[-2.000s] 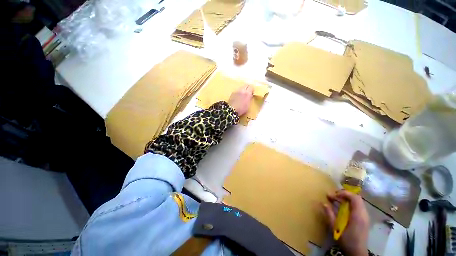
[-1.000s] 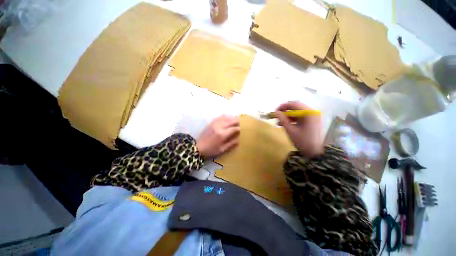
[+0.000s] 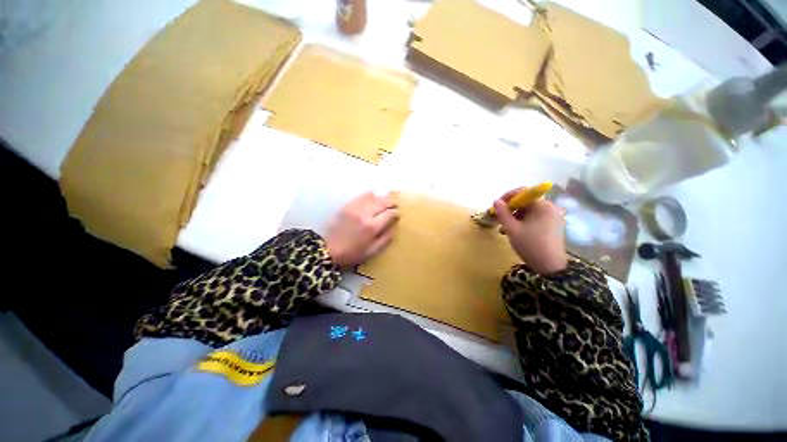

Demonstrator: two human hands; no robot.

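Observation:
A tan leather panel with notched corners lies flat on the pale work board in front of me. My left hand rests on the panel's left edge, fingers together, pressing it down. My right hand holds the glue brush by its yellow handle. The bristles point left and are at the panel's upper right part; whether they touch is hard to tell. The glue plate, with whitish wet glue, lies right of my right hand and is partly hidden by it.
A second panel lies beyond my left hand. A long leather stack is at left, notched piles at the far side. At right are the glue bottle, tape roll, hammer, scissors and pricking iron. A brownish bottle stands far off.
My left hand has come from the far panel to the near panel's left edge. My right hand has brought the brush from beside the glue plate to the panel's far edge, then slightly along it rightward.

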